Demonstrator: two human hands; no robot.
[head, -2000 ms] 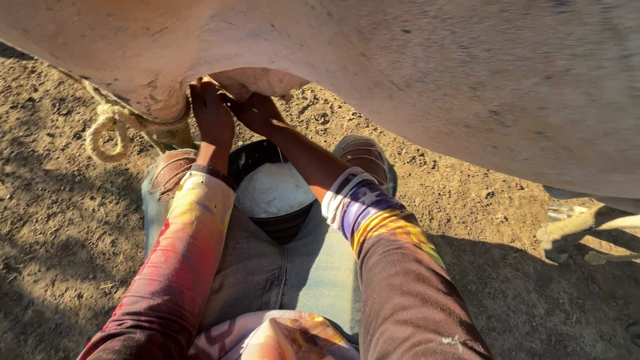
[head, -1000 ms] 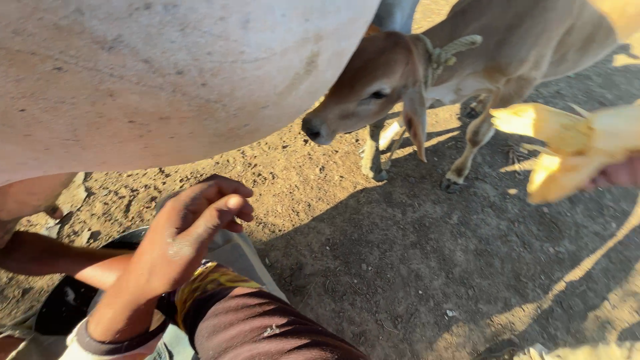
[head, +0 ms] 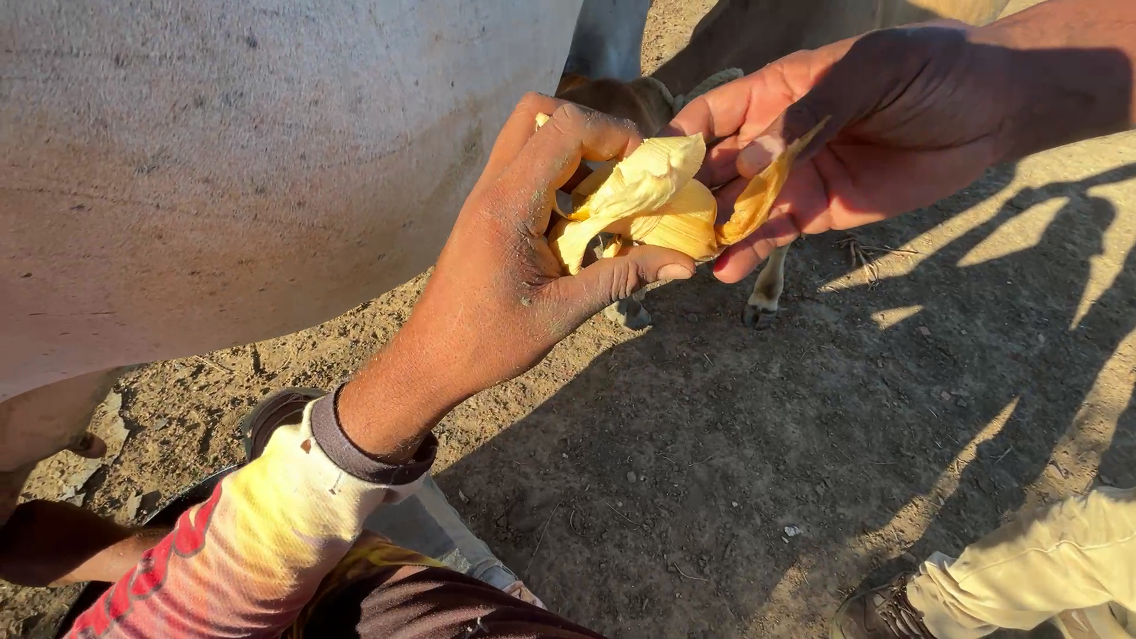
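My left hand (head: 568, 204) is raised in the middle of the view, its fingers and thumb closed around a crumpled yellow peel (head: 657, 200), apparently banana. Another person's hand (head: 870, 133) reaches in from the upper right, its fingertips at the peel's right end and a thin brownish-yellow strip under its thumb. Of my right arm, the bare forearm (head: 106, 555) shows at the lower left, passing below my left sleeve; the hand itself is out of view. Beside it hangs part of the cow's udder (head: 53, 417).
The cow's pale belly (head: 222, 177) fills the upper left. Behind the hands stands a calf (head: 763, 35) with a rope at its neck. The other person's trouser leg (head: 1038, 559) and shoe (head: 883, 612) are at the lower right. A dark bucket's rim (head: 191, 497) shows beneath my left arm.
My left hand, empty a second ago, has moved up and right and taken hold of the yellow peel. The other person's hand has come further in. The view has swung right since the first frame.
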